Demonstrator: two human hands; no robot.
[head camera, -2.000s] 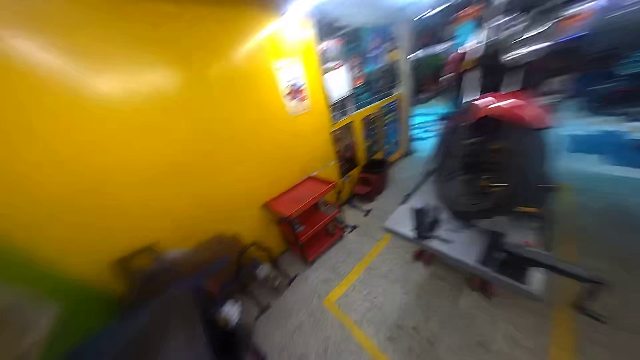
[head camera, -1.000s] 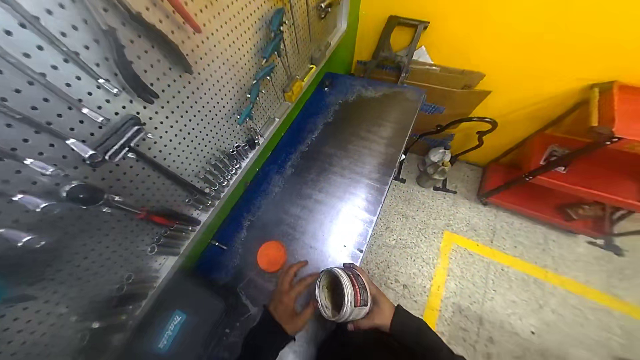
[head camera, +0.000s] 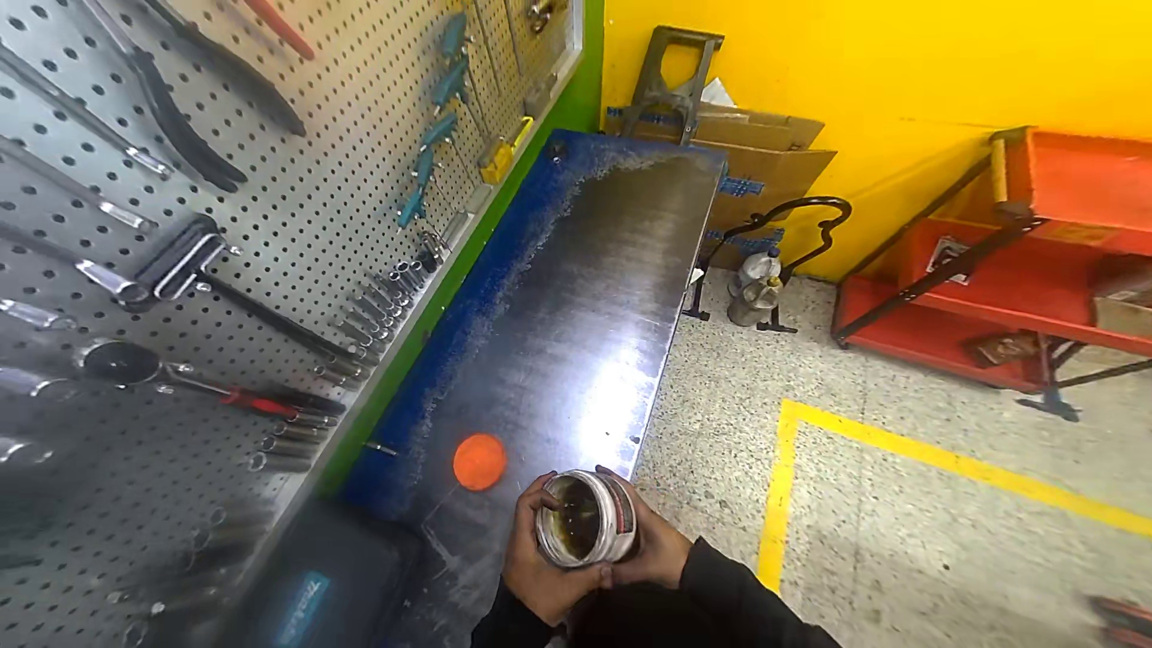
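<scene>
An open, wide-mouthed jar with a dark, greenish-brown content is held between both hands above the near end of the metal-topped workbench. My left hand wraps its left side, with fingertips at the rim and the thumb below. Around the right side, near a label, lies my right hand, its fingers partly hidden by the jar. An orange round lid lies flat on the bench, left of the jar and apart from it.
Along the left, a pegboard carries pliers, sockets and blue-handled tools. A dark Makita case sits at the near left. Beyond the bench stand cardboard, bottles and a red tool cart. Yellow tape marks the floor.
The view has swung from the wider workshop to the bench. My left hand, beside the jar with fingers spread a second ago, now wraps its side and rim.
</scene>
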